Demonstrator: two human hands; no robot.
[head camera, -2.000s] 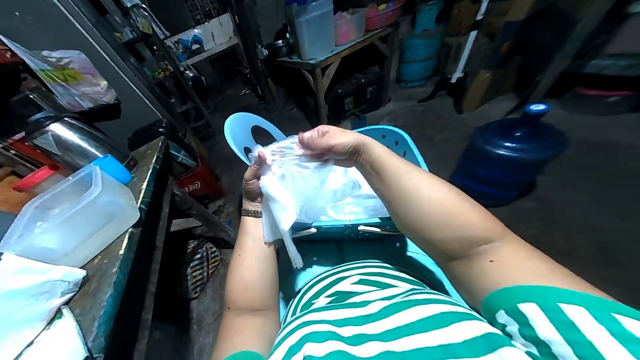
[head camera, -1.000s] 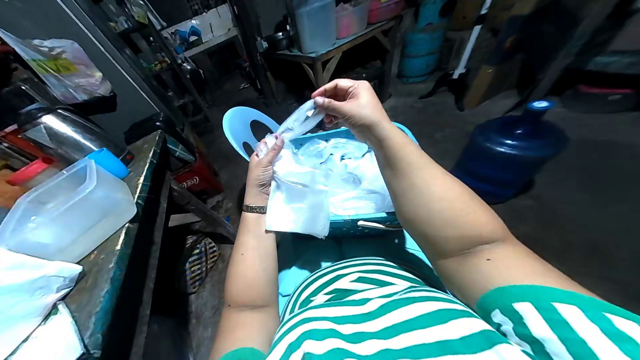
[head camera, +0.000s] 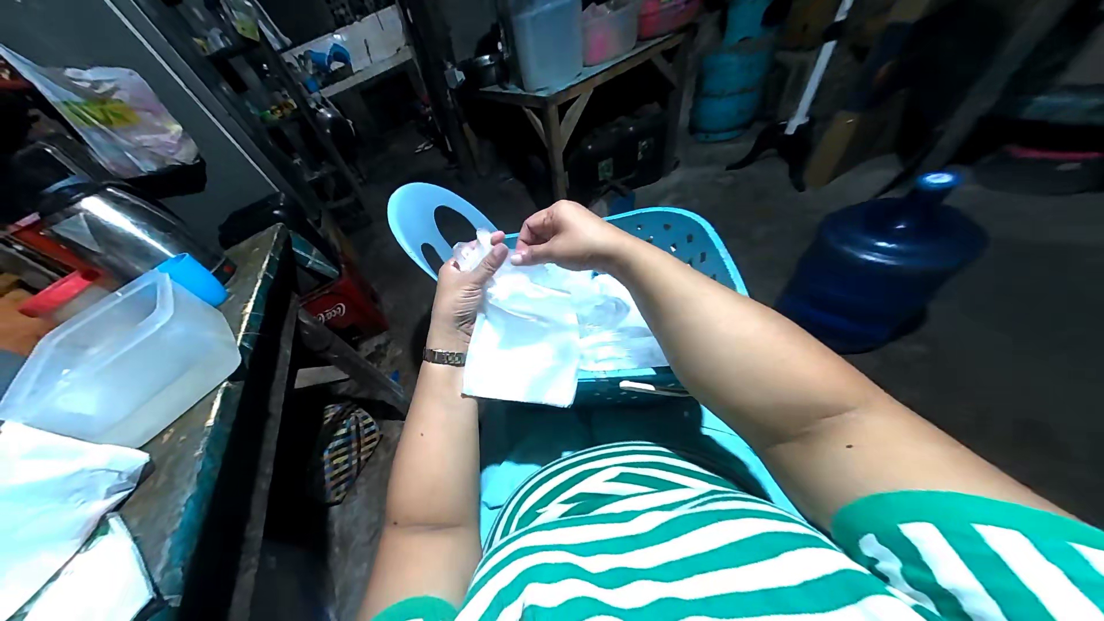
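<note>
My left hand (head camera: 464, 289), with a metal-band watch on its wrist, grips the bunched top of a white plastic bag (head camera: 522, 349). The flat lower part of the bag hangs over the near rim of a teal plastic basket (head camera: 690, 233). Fingertips of my right hand (head camera: 569, 237) pinch close to the bunched part; whether they hold plastic is hard to tell. More thin, whitish plastic bags (head camera: 617, 323) lie inside the basket, right of the hanging one.
At the left a table (head camera: 194, 483) bears a clear plastic container (head camera: 129, 362), a blue cup (head camera: 194, 278) and white bags (head camera: 52, 509). A blue plastic stool (head camera: 423, 211) is behind the basket. A blue water jug (head camera: 880, 259) stands on the floor at right.
My right hand has come down toward my left hand. One second ago both hands held a narrow twisted stretch of plastic between them; now it is bunched at my left fingers.
</note>
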